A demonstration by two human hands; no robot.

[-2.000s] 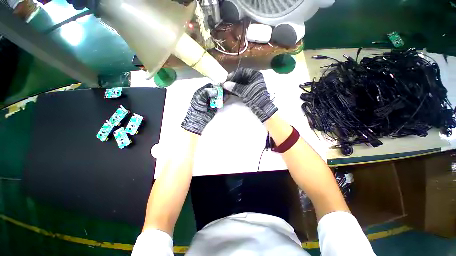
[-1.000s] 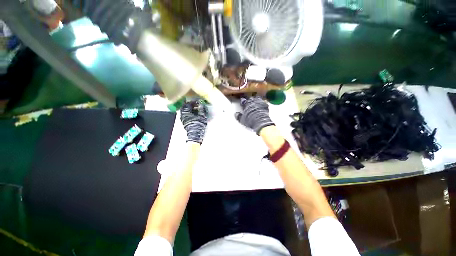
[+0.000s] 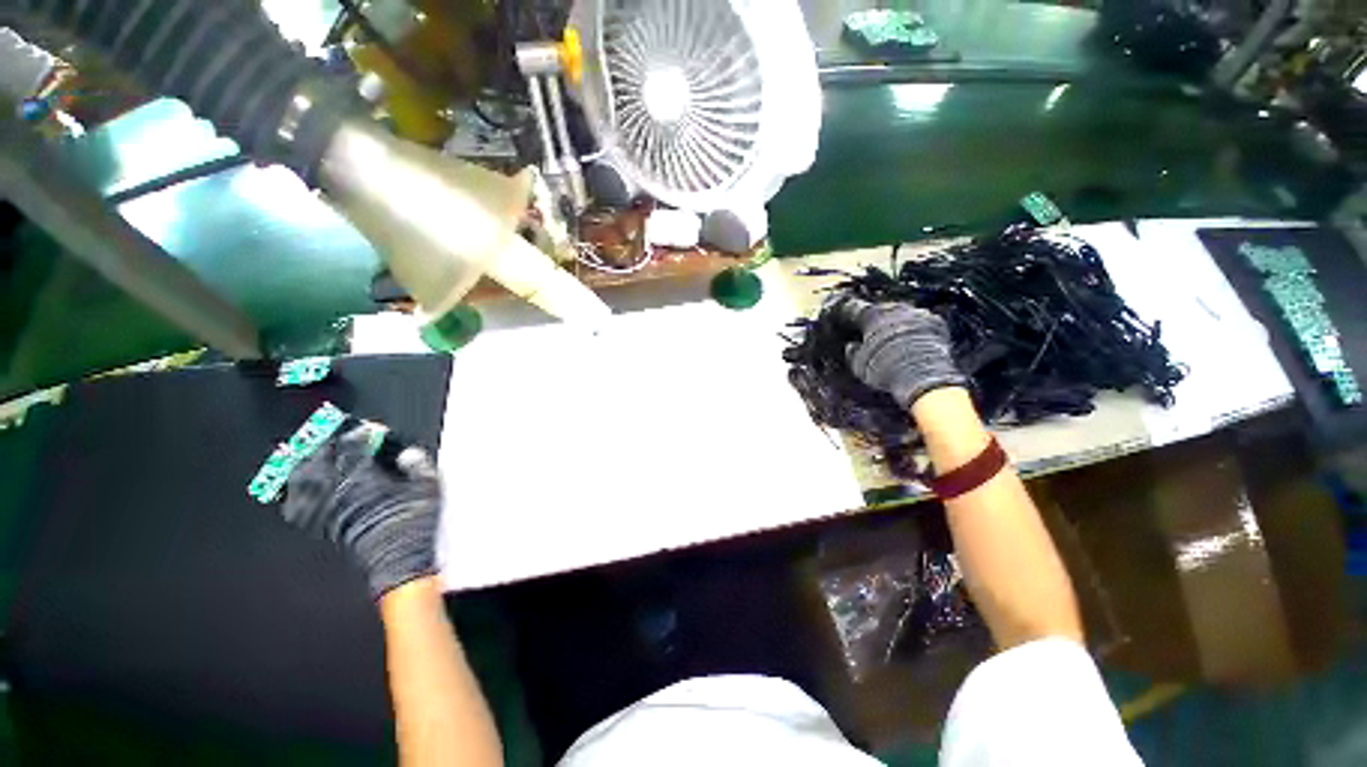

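My left hand [image 3: 367,502], in a grey-black knit glove, is over the small green-white circuit boards [image 3: 297,450] on the black mat [image 3: 180,599]. A bit of board shows between its thumb and fingers; whether it is gripped is unclear. Another board [image 3: 305,372] lies at the mat's back edge. My right hand [image 3: 904,354], in the same kind of glove, is on the left part of the black cable pile [image 3: 1049,322]. Its fingertips are among the cables, and any hold is hidden. A dark red band [image 3: 970,471] is on my right wrist.
A white work sheet [image 3: 630,435] lies between mat and pile. The cream fume extractor nozzle [image 3: 427,217] hangs over its back left. A white fan [image 3: 670,98] and green round pads [image 3: 738,288] are behind. Board panels [image 3: 1304,322] lie far right; a cardboard box [image 3: 1199,577] is below right.
The view has swung right. My hands have parted from the sheet's back: left to the boards on the mat, right to the cable pile. The board held two seconds ago no longer shows between them.
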